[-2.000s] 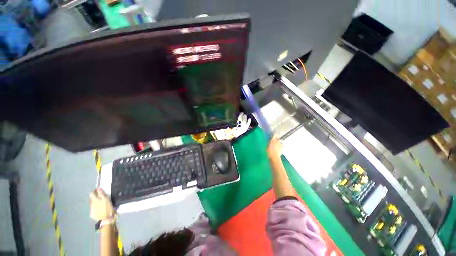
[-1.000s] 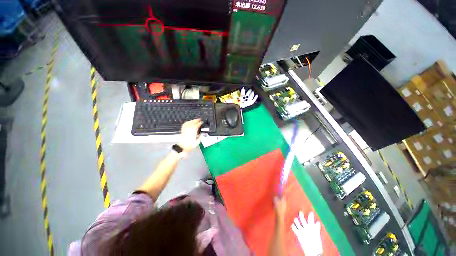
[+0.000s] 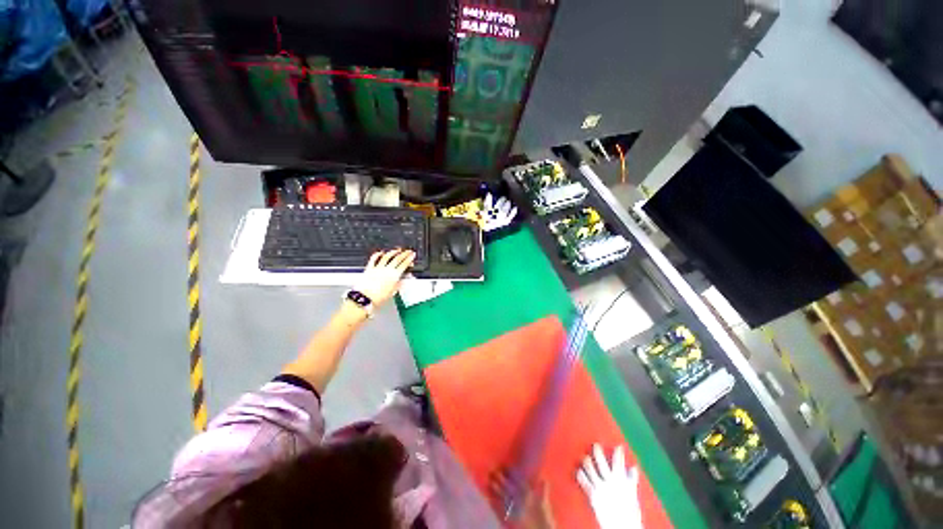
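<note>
My left hand (image 3: 386, 273), with a dark wristband, rests with spread fingers on the right end of the black keyboard (image 3: 341, 240). It holds nothing. My right hand (image 3: 527, 498) is blurred near the bottom edge, over the red mat (image 3: 496, 384), closed around the lower end of a long see-through purple-blue strip (image 3: 550, 398). The strip slants up and right, its far end over the mat's edge. The large monitor (image 3: 352, 93) shows green board images and a red crosshair. The black mouse (image 3: 458, 245) lies right of the keyboard, untouched.
A white glove (image 3: 612, 486) lies on the red mat, right of my right hand. Several green boards with yellow parts (image 3: 677, 364) sit along the conveyor (image 3: 713, 331) at the right. A dark monitor (image 3: 750, 217) stands beyond it. Another white glove (image 3: 498, 212) lies behind the mouse.
My left hand has stayed at the keyboard's right end. My right hand has moved down and left with the strip. More boards show at the conveyor's upper end than two seconds ago.
</note>
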